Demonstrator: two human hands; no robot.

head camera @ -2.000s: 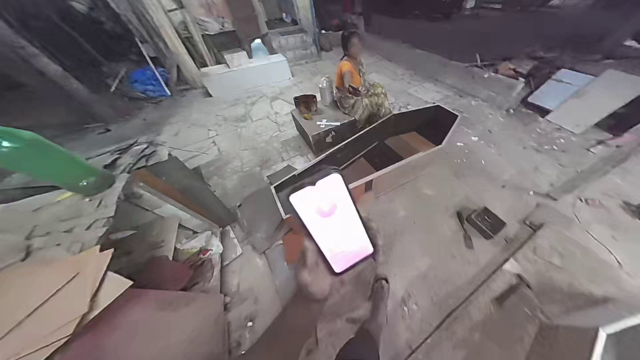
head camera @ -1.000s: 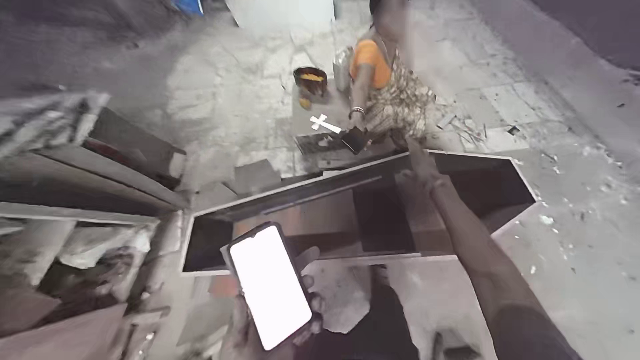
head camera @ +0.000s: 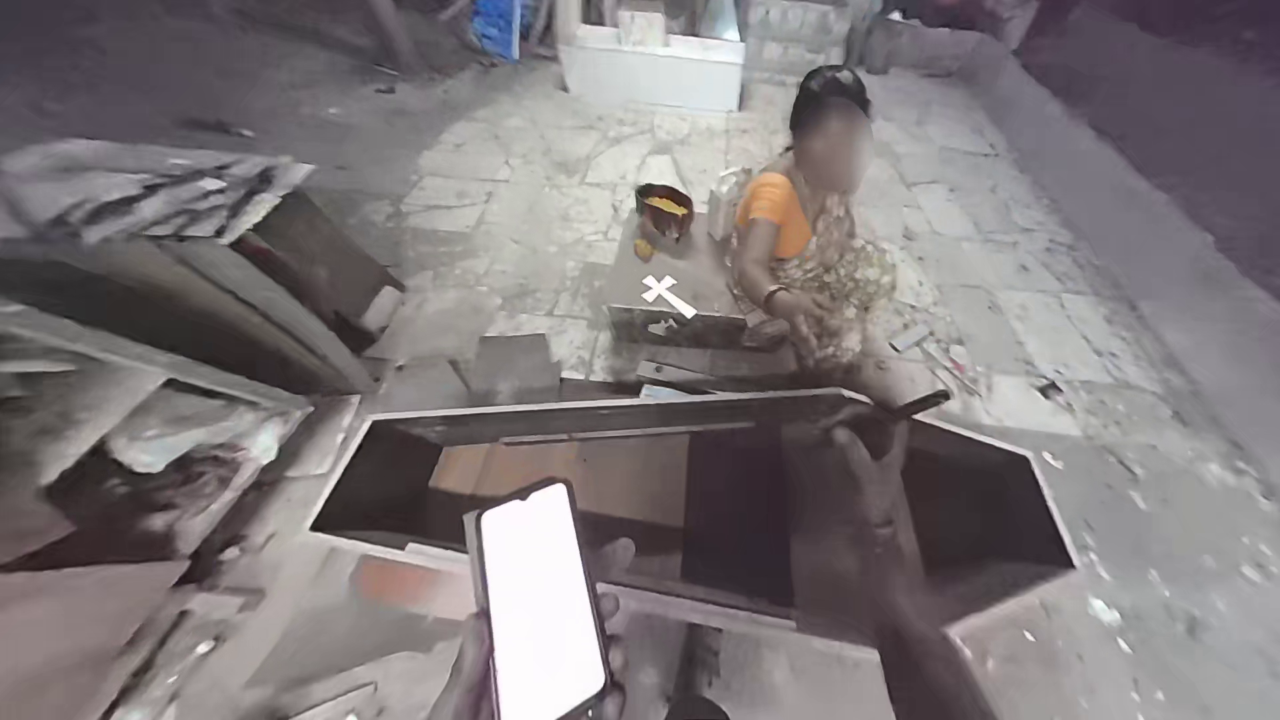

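My left hand (head camera: 612, 640) is closed around a smartphone (head camera: 543, 600) whose screen glows blank white. Beyond the phone lies an open, coffin-shaped wooden box (head camera: 740, 610), its long sides running left to right, with brown and dark panels showing inside. My right hand (head camera: 875, 450) reaches over the box's far right part and grips a dark, narrow object (head camera: 922, 404) that I cannot identify. Behind the box, a white cross (head camera: 668, 295) rests on a low box-like stand (head camera: 655, 262), near a dark bowl (head camera: 665, 208) with yellow contents.
A seated person (head camera: 815, 230) in an orange and patterned garment is just beyond the box, one hand low near its far edge. Wooden boards and panels (head camera: 270, 290) are stacked at the left. Small tools or scraps (head camera: 935, 350) lie on the paving right of the person. A white block (head camera: 650, 75) stands behind.
My right hand, extended over the box with nothing visible in it a second ago, now holds a dark object. The seated person's hand has moved away from the stand. The view has shifted closer to the box.
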